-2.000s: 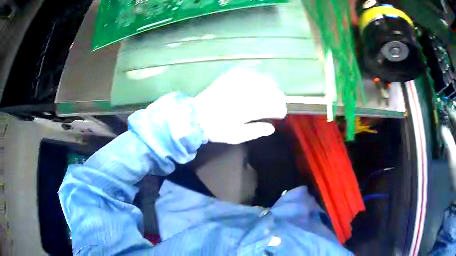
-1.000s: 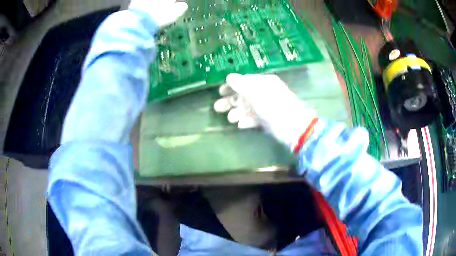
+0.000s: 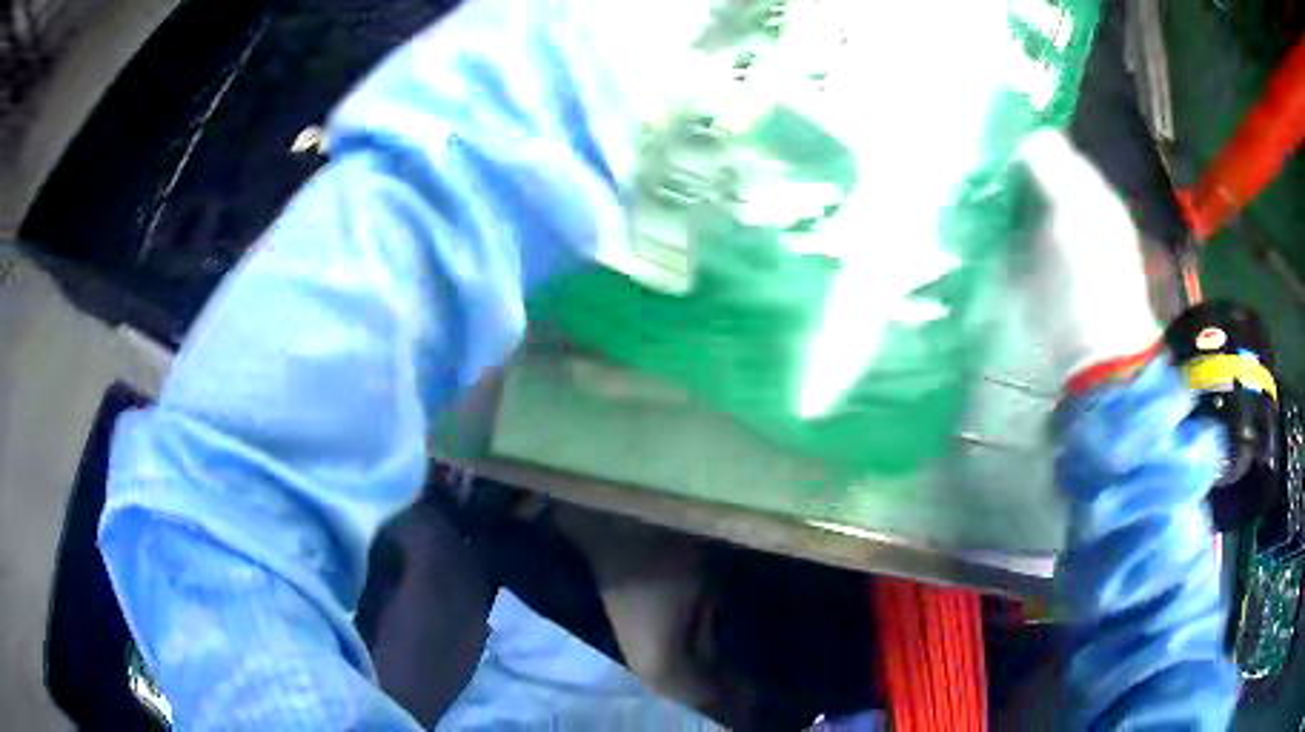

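Note:
A large green circuit board (image 3: 687,343), blurred and partly washed out by glare, is tilted above the pale-green panel (image 3: 616,422). My right hand (image 3: 1088,265), in a white glove with a red cuff edge, grips the board's right edge; its fingertips are blurred. My left hand (image 3: 637,79), also in a white glove, is at the board's upper left. It merges with the glare, so its fingers and hold cannot be made out.
A black bin (image 3: 215,157) is at upper left. A black cylinder with a yellow band (image 3: 1238,393) stands at right, below an orange-red tube (image 3: 1259,150). Red strips (image 3: 933,658) hang below the metal bench edge (image 3: 744,526). A black chair-like shape is not clearly identifiable at lower left.
The board has come up off the panel and nearer. My right hand has moved right, from the board's near edge to its right edge. The view has shifted.

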